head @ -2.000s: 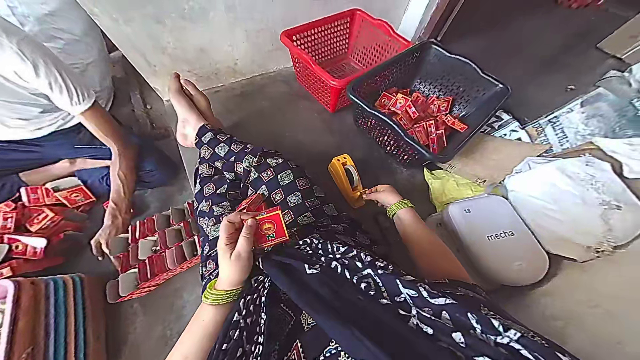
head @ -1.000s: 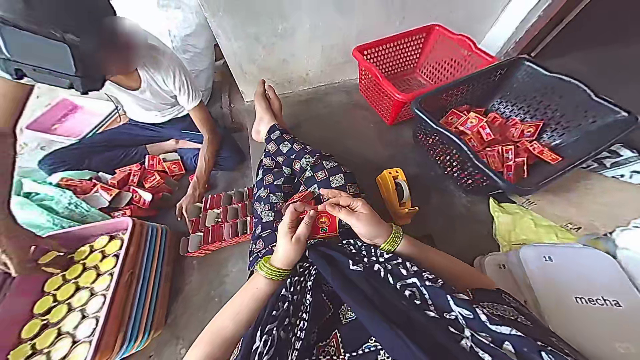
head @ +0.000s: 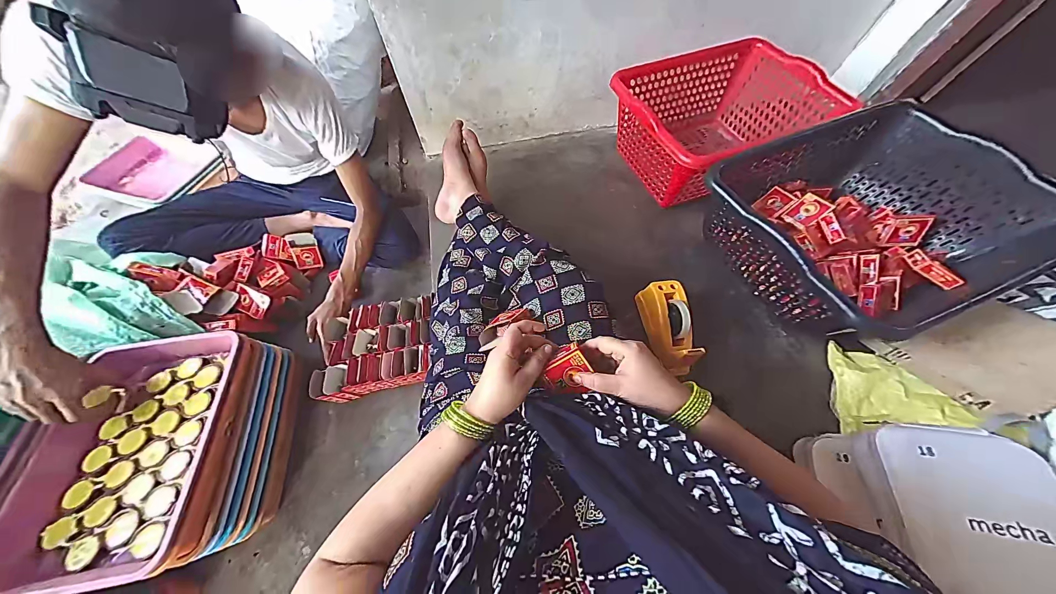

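Observation:
Over my lap, my right hand (head: 631, 371) grips a small red printed carton (head: 568, 365) by its right side. My left hand (head: 516, 363) has its fingers at the carton's left edge, with another small red carton (head: 505, 323) just above those fingers; whether the left hand holds it cannot be told. A yellow tape dispenser (head: 657, 326) with a roll of tape stands on the floor just right of my right hand. Left of my leg, rows of open red cartons (head: 375, 351) stand on the floor beside a co-worker's hand.
A black plastic basket (head: 825, 289) with several red cartons and a red basket (head: 639, 107) stand at the right. White lids (head: 949, 495) lie lower right. Stacked trays (head: 239, 437) hold round yellow pieces at left. A co-worker (head: 285, 124) sits near a carton pile (head: 247, 280); another person's arm reaches over the trays.
Two seconds ago my right hand was at the tape dispenser; it has since moved left to the carton by my left hand. The view has swung left, bringing in the trays.

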